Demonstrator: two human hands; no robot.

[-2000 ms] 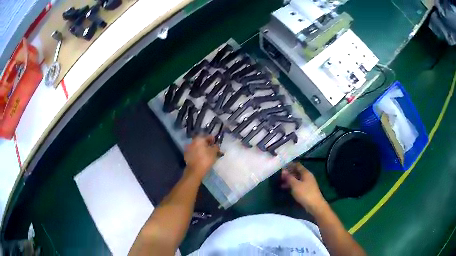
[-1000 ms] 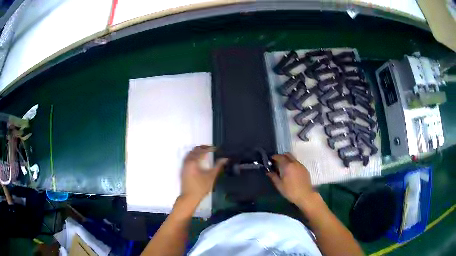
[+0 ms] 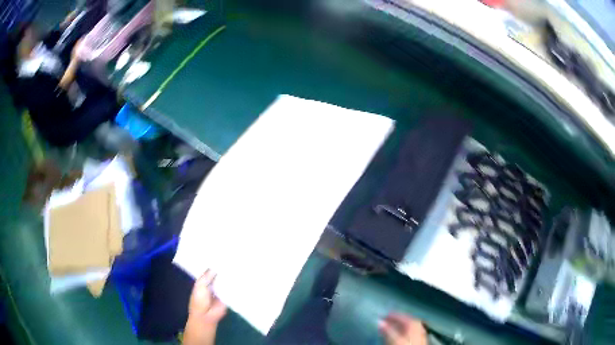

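Observation:
The smooth white sheet [image 3: 286,195] lies at a slant across the bench's front edge, its near part sticking out over it. My left hand [image 3: 206,306] grips the sheet's near left edge, fingers partly hidden. My right hand [image 3: 403,330] is low in the picture, blurred and cut off by the bottom edge, apart from the sheet; I cannot tell its fingers' state. The black mat [image 3: 431,162] lies right of the sheet, with a dark part with shiny silver bits [image 3: 398,214] on it. Black angled housings [image 3: 499,222] lie in rows on the pale foam sheet [image 3: 435,246].
The silver-grey fixture [image 3: 556,269] stands at the far right, blurred. A raised pale shelf [image 3: 485,34] runs behind the green bench. At left are a blue crate [image 3: 138,286] with brown cardboard [image 3: 81,232] and white bags, and another person [image 3: 61,87] at the upper left.
The view has swung left. The white sheet, flat on the bench before, now juts over the front edge in my left hand. My right hand has left the dark part on the mat.

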